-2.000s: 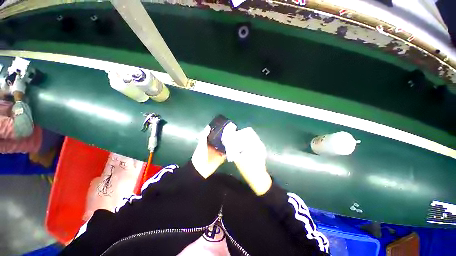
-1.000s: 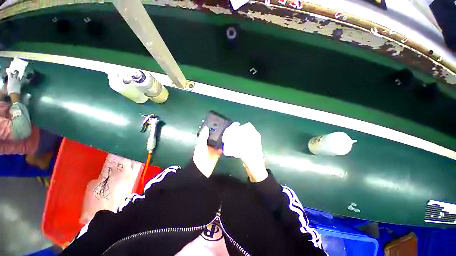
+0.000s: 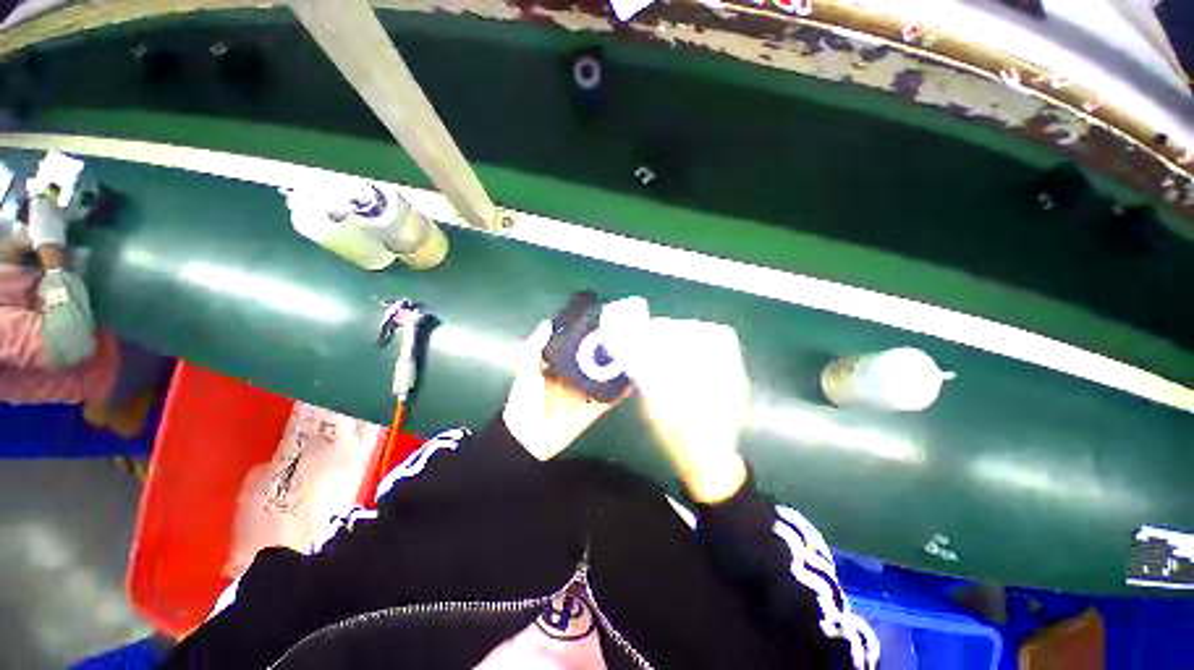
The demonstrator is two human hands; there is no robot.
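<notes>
My left hand [image 3: 543, 399] holds a black housing [image 3: 572, 343] above the green bench, its face with the pale ring turned up. My right hand [image 3: 694, 386] is at the right side of the housing, with a white patch at its fingertips that looks like a wiping cloth [image 3: 625, 318]. The hand is overexposed, so cloth and fingers are hard to tell apart.
An air blow gun [image 3: 405, 351] with an orange hose lies left, near a red bin [image 3: 197, 491]. Two solvent bottles [image 3: 367, 225] stand by the metal post [image 3: 393, 105]. A squeeze bottle [image 3: 888, 378] lies right. Another worker's hands [image 3: 50, 216] are far left. Housings lie on the belt [image 3: 786, 183].
The housing has been turned so its ring face shows. My right hand has moved slightly right, now beside the ring. Parts on the belt have shifted left.
</notes>
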